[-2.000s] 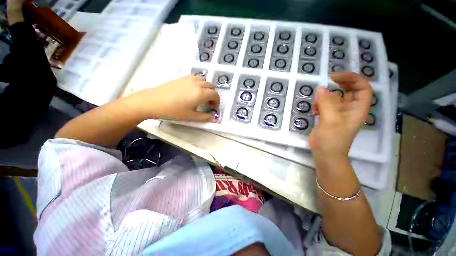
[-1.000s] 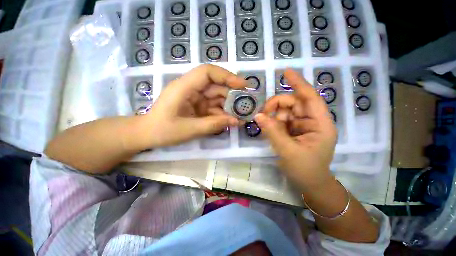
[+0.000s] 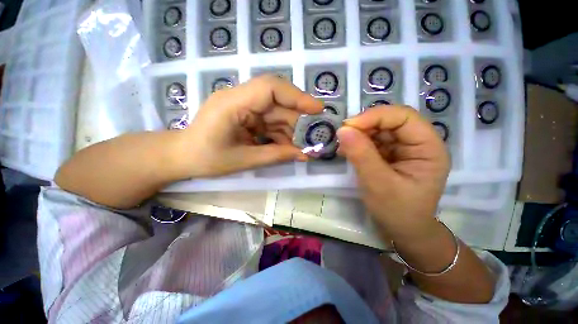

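Observation:
My left hand [image 3: 244,130] holds a speaker unit [image 3: 320,133] between thumb and index finger, above the parts tray. The unit has a black ring, a grey centre with small holes and a clear-grey body; its face is towards me. My right hand [image 3: 399,158] has thumb and index finger pinched together at the unit's right edge. Whether a small piece is between these fingertips is too small to tell. The white parts tray [image 3: 405,62] lies below both hands, with many like units in its pockets. The hands hide some lower pockets.
A clear plastic film [image 3: 117,69] lies left of the tray. A spare white tray [image 3: 39,95] is at far left. Brown cardboard [image 3: 546,145] and blue equipment are at right. The pale board's edge [image 3: 355,229] runs in front of my body.
My left hand has gone from the tray's lower left to above its middle, now holding a unit. My right hand has moved left and its fingertips have closed at the unit's edge.

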